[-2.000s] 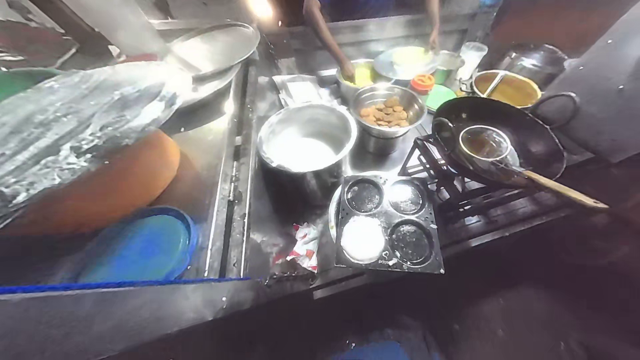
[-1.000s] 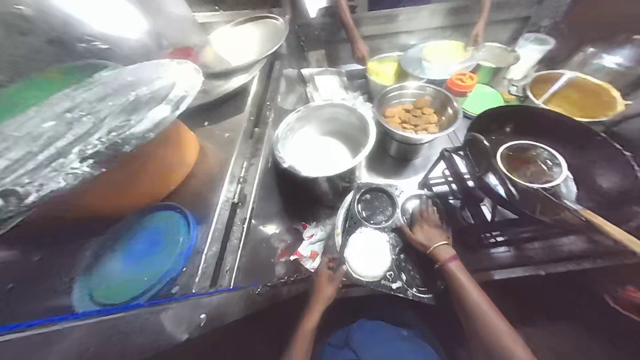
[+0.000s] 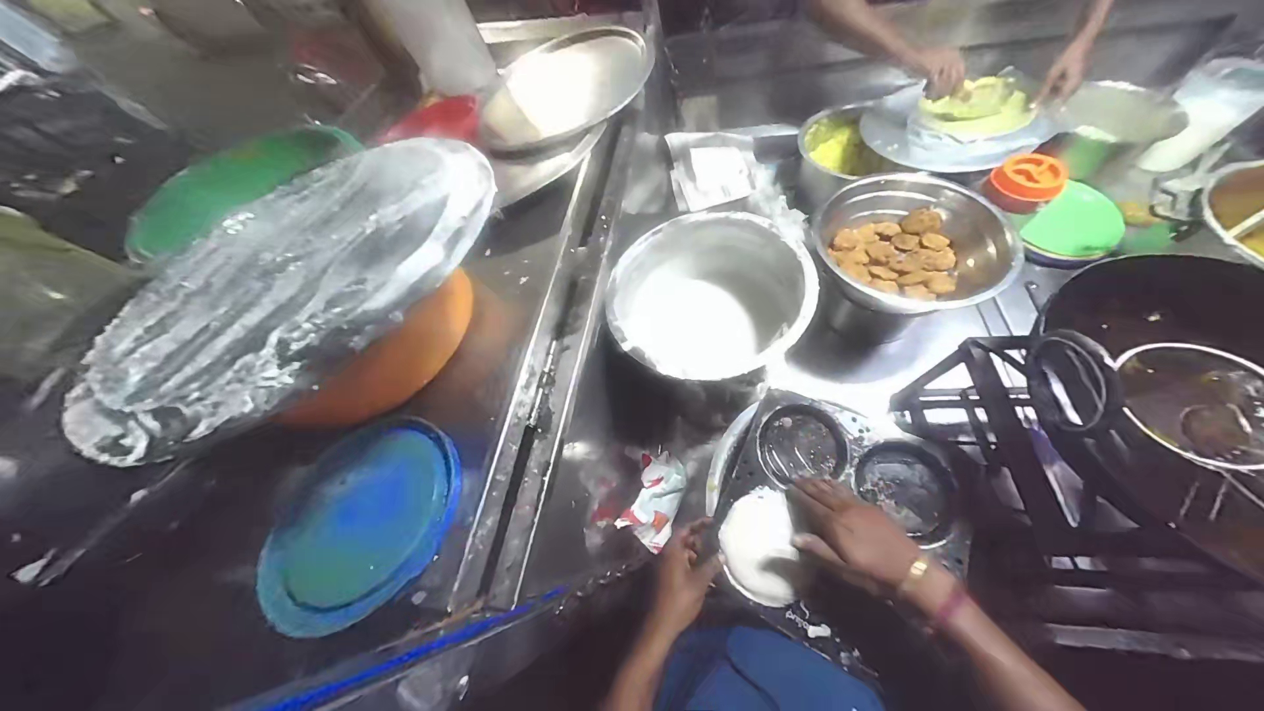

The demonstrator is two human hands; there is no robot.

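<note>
A dark pan with several round wells [image 3: 802, 444] lies at the counter's front edge. White batter or dough [image 3: 760, 548] fills its near left well. My left hand [image 3: 686, 573] is at the pan's left edge, beside the white round; whether its fingers grip the rim is unclear. My right hand [image 3: 854, 538] reaches over the pan from the right, fingers spread between the white round and the wells, and holds nothing visible. Left of the pan lies a crumpled white and red packet [image 3: 659, 499]. Behind it stands a large metal pot [image 3: 711, 296] with something white inside.
A steel bowl of brown fried patties [image 3: 894, 259] stands behind the pan. To the right are a black stove grate [image 3: 973, 380] and a wok [image 3: 1165, 296] with a strainer. A co-worker's hands [image 3: 943, 71] work over yellow food at the back. Left are a floury tray [image 3: 296, 286] and a blue lid [image 3: 365, 523].
Both hands have come in over the pan since the earliest frame. My right hand has moved from the far right well toward the white round. The view has shifted noticeably.
</note>
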